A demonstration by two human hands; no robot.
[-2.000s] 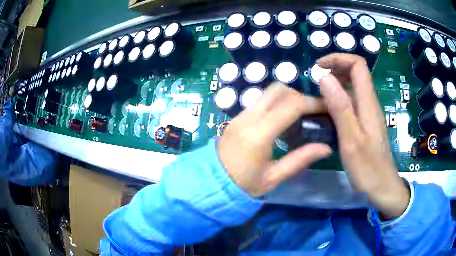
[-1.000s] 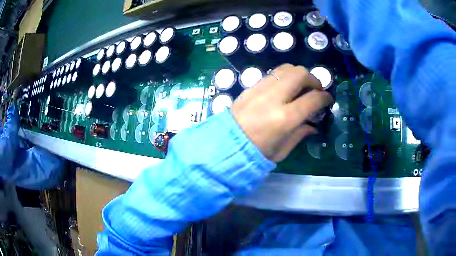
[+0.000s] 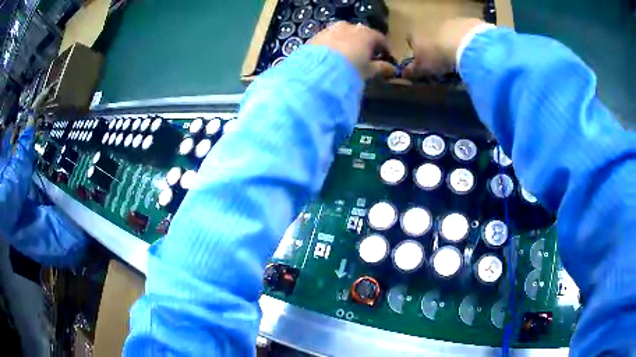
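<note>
An open brown capacitor carton [image 3: 254,43] stands behind the boards, with rows of dark capacitors [image 3: 305,28] in its left part. My left hand [image 3: 349,45] is over the carton's middle, fingers pointing right. My right hand [image 3: 439,49] reaches into its right part, fingertips close to the left ones. Both sets of fingertips are small and blurred, so a grip cannot be made out. Below lies a green circuit board [image 3: 328,223] with black capacitors [image 3: 416,221] standing on it, pale tops up, and several empty pale footprints [image 3: 433,305] near its front edge.
A shiny metal rail [image 3: 314,324] runs along the front. More filled boards continue left, partly behind my left sleeve. A copper-wound coil [image 3: 365,290] sits near the board's front edge. A blue cord hangs across the board. Another person's blue sleeve [image 3: 31,209] is at far left.
My left hand has moved from the board up to the carton. The carton and my right hand now show at the top. The view has shifted, and more capacitors stand in the front group.
</note>
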